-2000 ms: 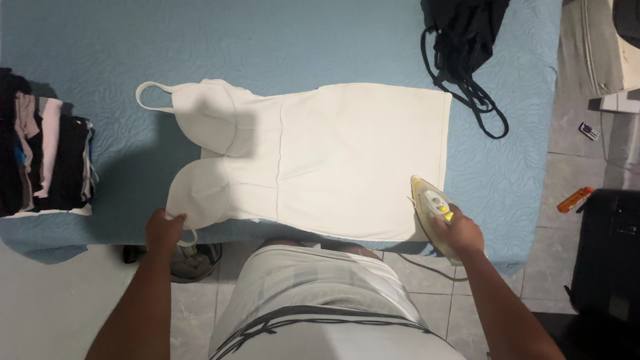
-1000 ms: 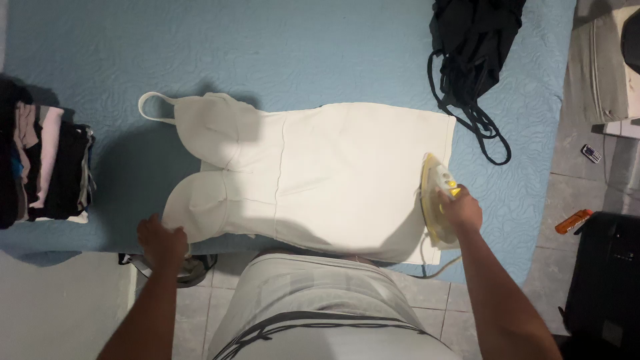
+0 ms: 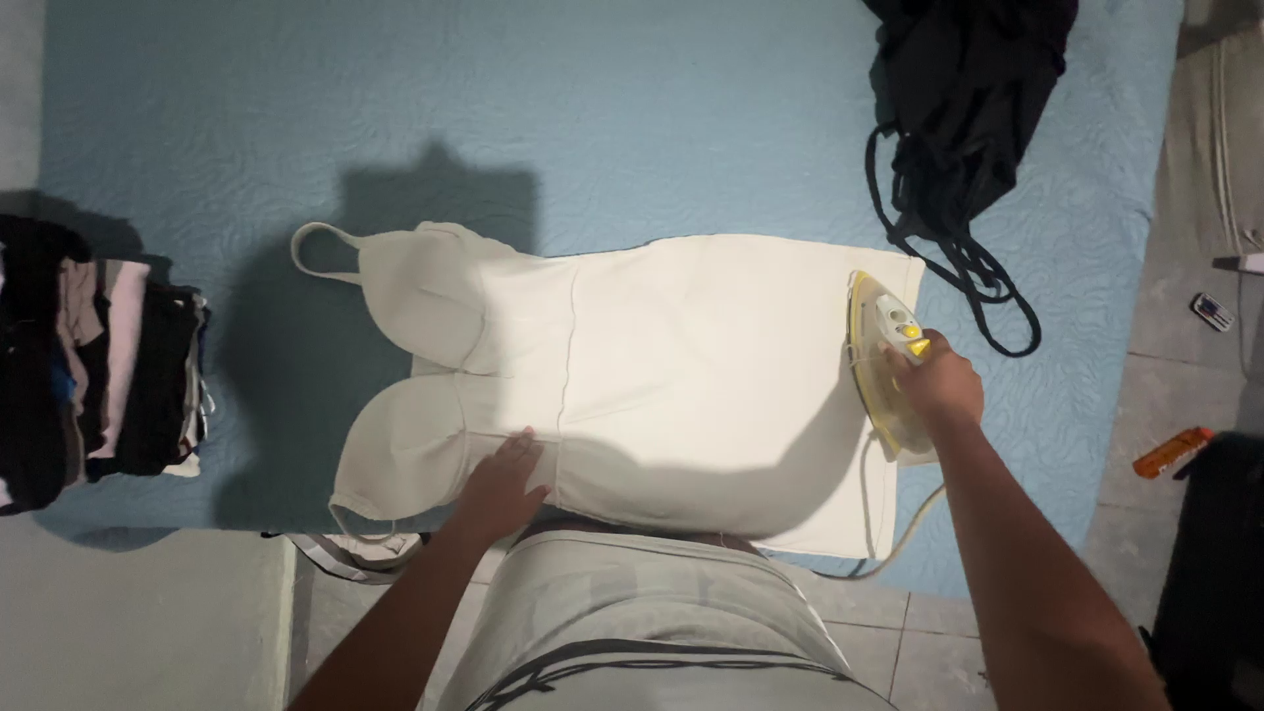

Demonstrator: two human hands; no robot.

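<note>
A white dress (image 3: pixel 691 365) with padded cups and thin straps lies flat on the blue bedspread (image 3: pixel 632 128), its cups to the left and its hem to the right. My right hand (image 3: pixel 940 383) is closed around the handle of a yellow and white clothes iron (image 3: pixel 874 365). The iron's soleplate is over the dress near the hem, its tip pointing up and slightly left in the view. My left hand (image 3: pixel 506 484) is spread flat on the dress by the waist seam, just right of the lower cup, and grips nothing.
Folded clothes (image 3: pixel 128 365) are stacked at the left edge. A black strappy garment (image 3: pixel 968 118) lies at the top right, its straps near the hem. The iron's cord (image 3: pixel 913 528) hangs over the near edge. On the tiled floor are an orange object (image 3: pixel 1172 452) and a black case (image 3: pixel 1215 583).
My left hand has moved right, from the strap end by the lower cup to the waist seam. The iron, still in my right hand, has moved up along the hem side.
</note>
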